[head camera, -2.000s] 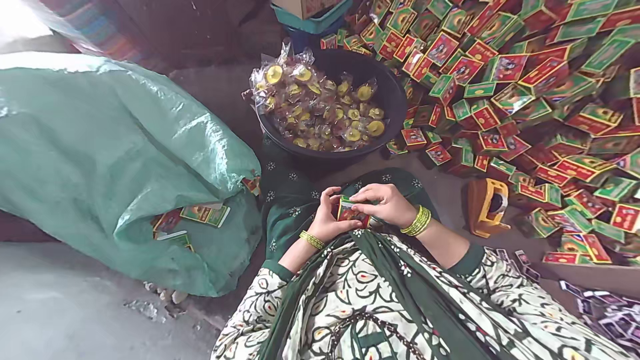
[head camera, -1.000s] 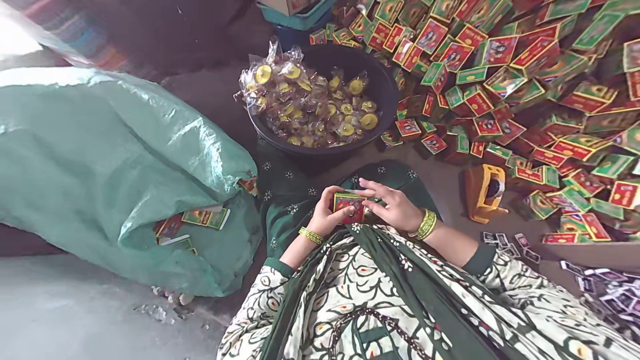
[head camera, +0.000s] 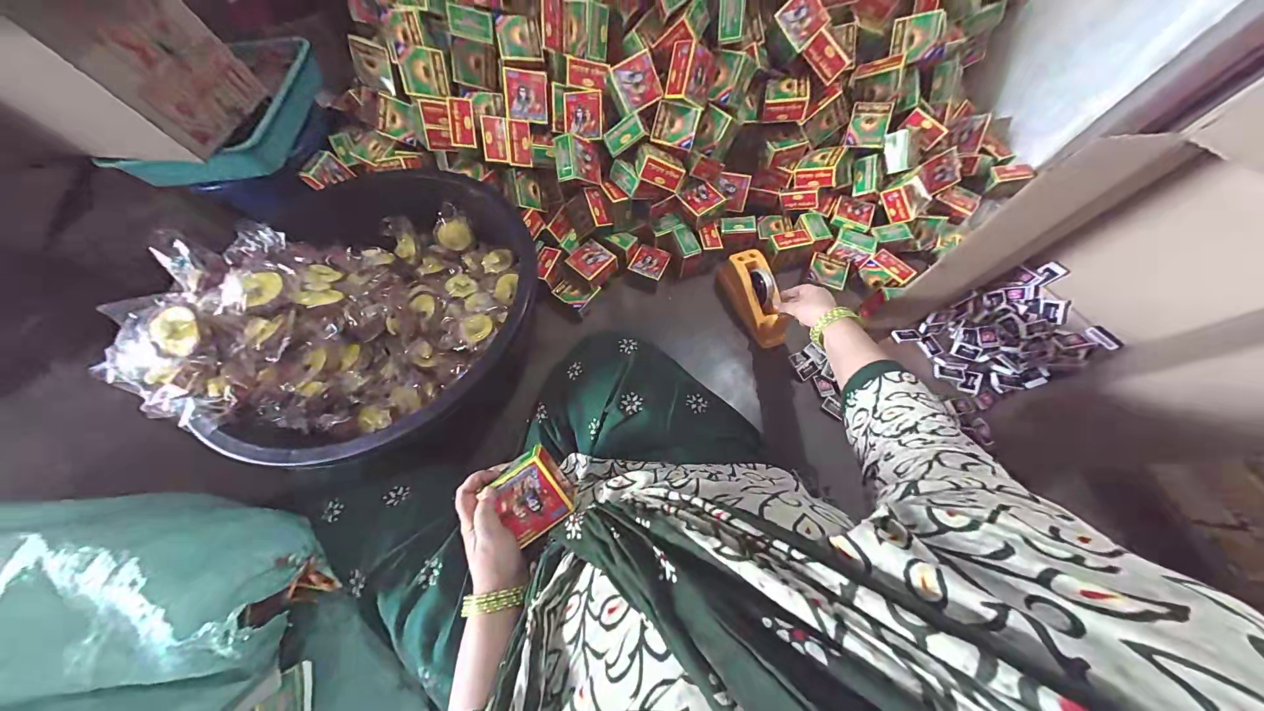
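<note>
A small red, green and yellow printed cardboard box (head camera: 531, 496) is in my left hand (head camera: 491, 528), held above my lap with a picture side facing up. Out to the right, my right hand (head camera: 808, 303) has its fingertips at the roll side of an orange tape dispenser (head camera: 752, 301) on the floor. Whether tape is between those fingers cannot be told. A dark round tub (head camera: 365, 449) to the left is heaped with clear plastic packets (head camera: 326, 296) that show yellow round pieces.
Many similar printed boxes (head camera: 671, 123) lie piled on the floor ahead. Small dark packets (head camera: 997, 336) are scattered by an open cardboard carton (head camera: 1116, 188) at right. A green sack (head camera: 148, 592) lies at lower left, and a teal crate (head camera: 267, 138) stands behind the tub.
My right hand has left the box at my lap and reached right to the tape dispenser. The box stays in my left hand. The view has swung to the right.
</note>
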